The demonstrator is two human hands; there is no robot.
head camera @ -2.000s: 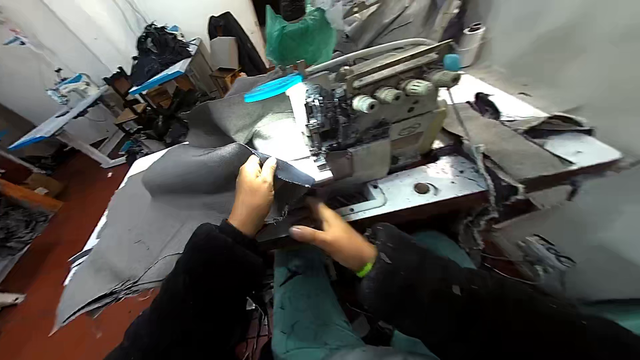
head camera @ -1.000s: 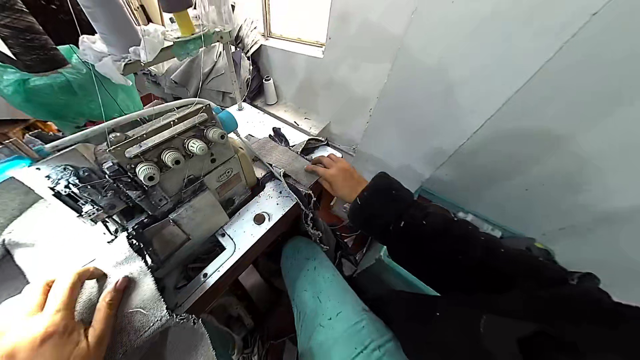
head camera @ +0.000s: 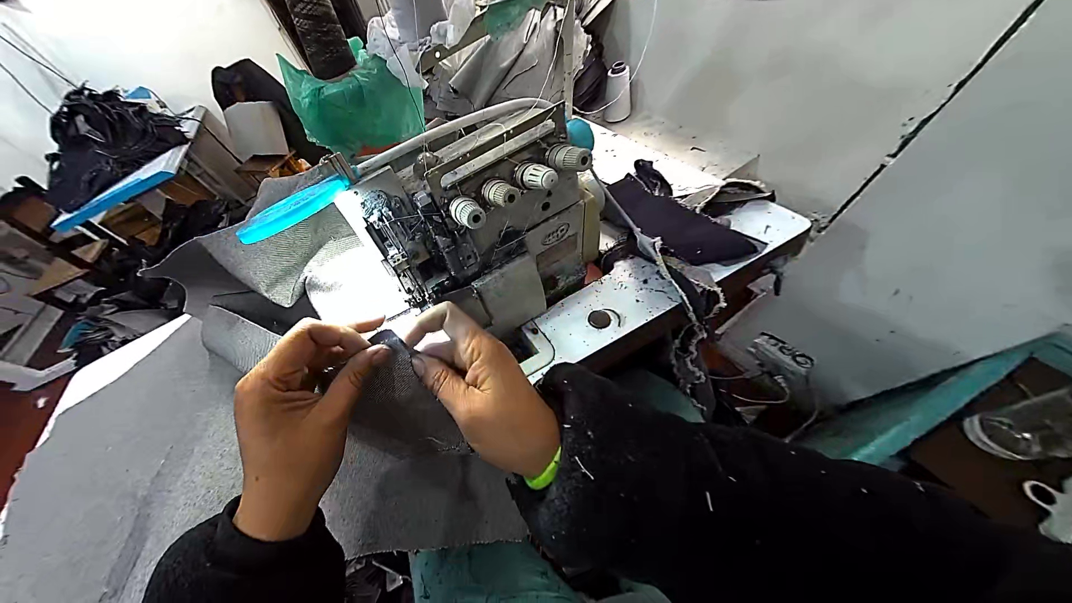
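Note:
An overlock sewing machine (head camera: 511, 201) stands on the white table, with its needle area just beyond my hands. My left hand (head camera: 297, 410) pinches the edge of a dark grey fabric piece (head camera: 402, 410) between thumb and fingers. On the same piece, close beside it, my right hand (head camera: 481, 394) grips the edge with thumb and index finger. Larger grey fabric (head camera: 142, 452) spreads under and left of my hands, and some of it rises behind them near a bright blue plastic piece (head camera: 293, 209) on the machine's left.
Dark fabric pieces (head camera: 682, 222) lie on the table right of the machine, with frayed trimmings (head camera: 691, 335) hanging over its front edge. A white thread cone (head camera: 617, 92) stands at the back by the wall. Behind the machine is a green plastic bag (head camera: 352, 96); another work table (head camera: 126, 188) stands at left.
My right hand has come from the grey fabric at the table's right to the piece in front of the machine. A dark piece now shows there. My left hand now pinches an edge. The view has swung left.

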